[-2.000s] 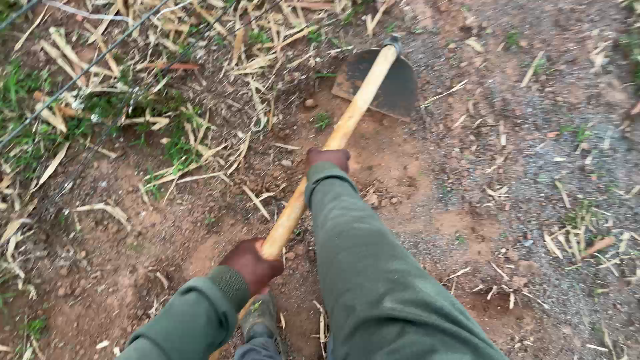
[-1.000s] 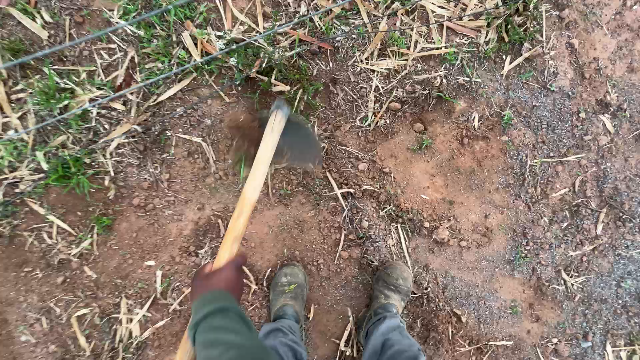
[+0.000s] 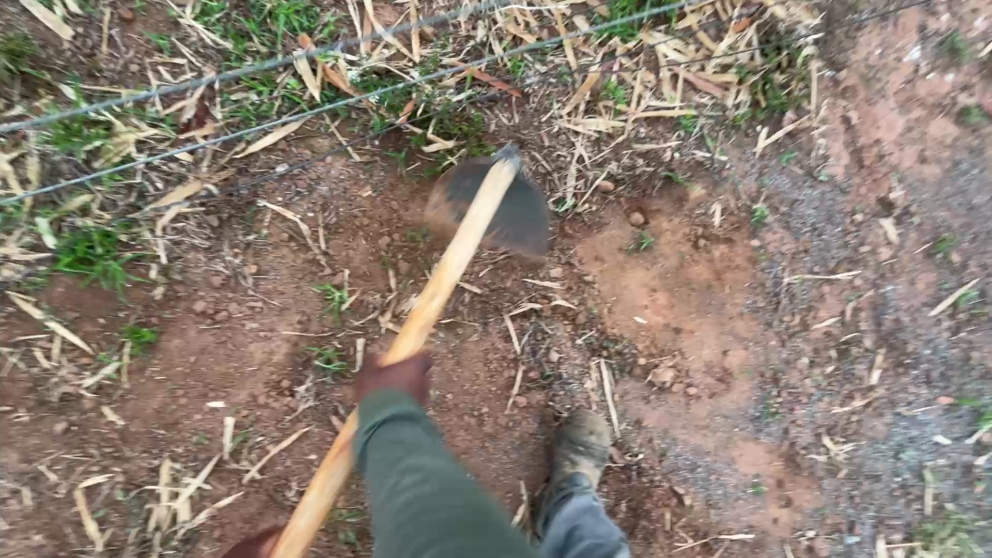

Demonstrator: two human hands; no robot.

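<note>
A hoe with a long pale wooden handle (image 3: 438, 291) slants from the bottom left up to the upper middle. Its broad dark metal blade (image 3: 519, 217), blurred, is over reddish soil just below the wire strands. My right hand (image 3: 395, 377), at the end of a green sleeve, is closed around the middle of the handle. Lower down, my left hand (image 3: 254, 544) shows only in part at the bottom edge, against the handle's lower part; its fingers are mostly out of view.
Wire fence strands (image 3: 310, 114) cross the upper left, above grass tufts (image 3: 97, 254) and dry straw (image 3: 620, 108). My boot (image 3: 580, 446) stands on the soil at the lower middle. Gravelly ground (image 3: 876, 403) lies to the right, with small stones and scattered stalks.
Two seconds ago both hands showed on the handle, with the blade over ground further right, away from the wires. One second ago two boots showed; now one does.
</note>
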